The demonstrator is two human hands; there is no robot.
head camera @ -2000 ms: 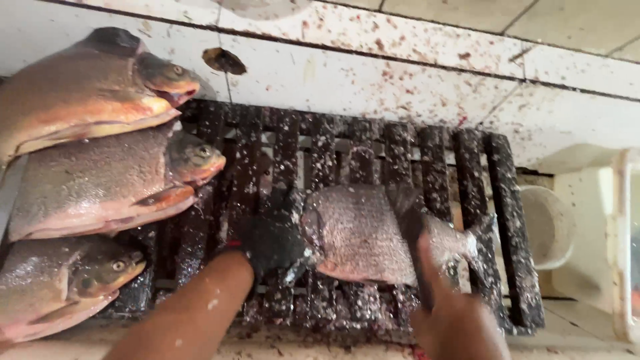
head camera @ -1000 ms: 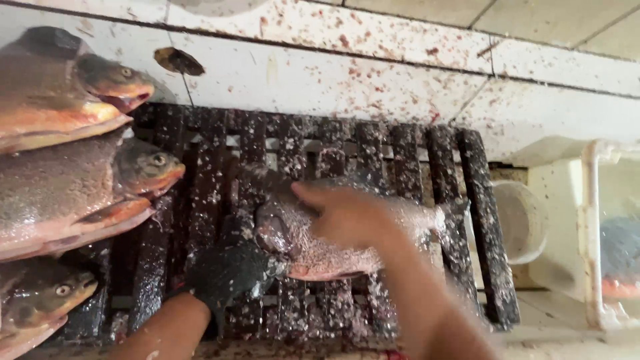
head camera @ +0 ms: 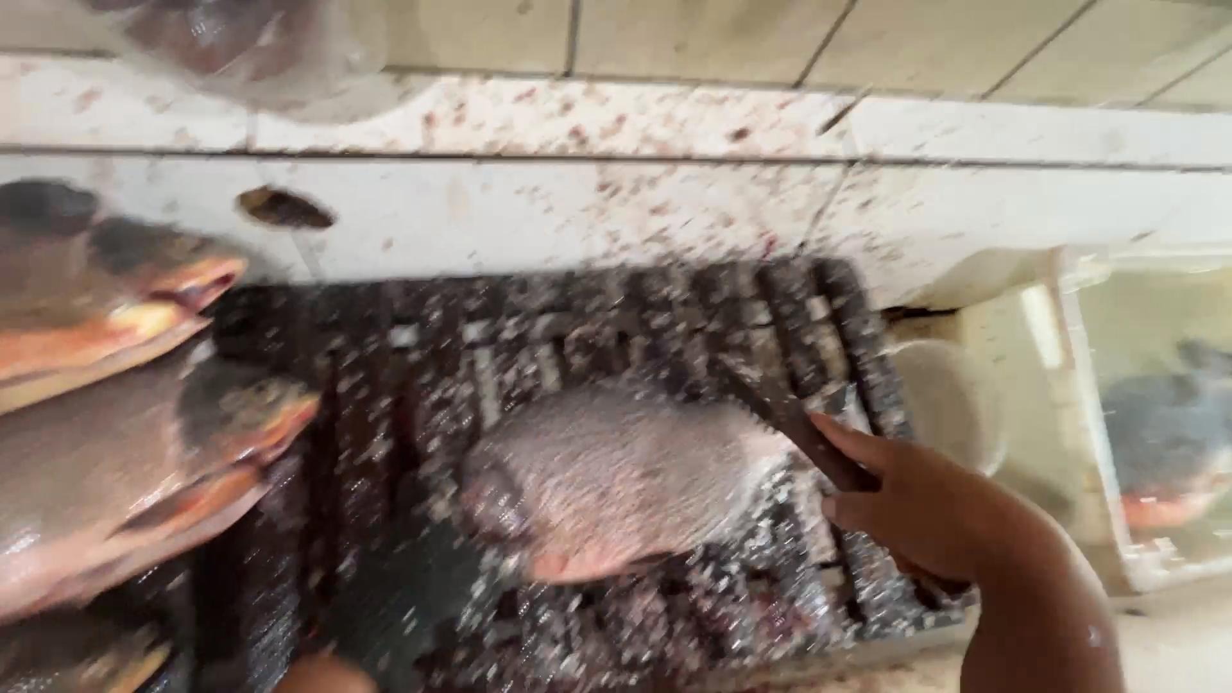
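A fish covered in fine scale texture (head camera: 616, 481) lies flat on a dark slatted rack (head camera: 385, 298), head to the left and tail to the right. My right hand (head camera: 900, 500) grips the handle of a dark tool (head camera: 804, 423), whose far end is over the fish's tail part; the working end is blurred. My left hand (head camera: 404, 597), in a dark glove, is at the fish's head, low in the view. It is blurred and dark against the rack, so its fingers cannot be made out. Loose scales lie around the fish.
Whole fish (head camera: 87, 462) are stacked at the left, heads towards the rack. A pale container (head camera: 1068, 385) holding another fish (head camera: 1165, 433) stands at the right, beside a round white tub (head camera: 948, 404). Behind runs a stained tiled ledge (head camera: 462, 212) with a drain-like dark spot (head camera: 286, 207) and a plastic bag (head camera: 231, 38).
My right hand has moved from over the fish's head part to its tail end, where the tool now shows clearly. The left hand stays by the fish's head.
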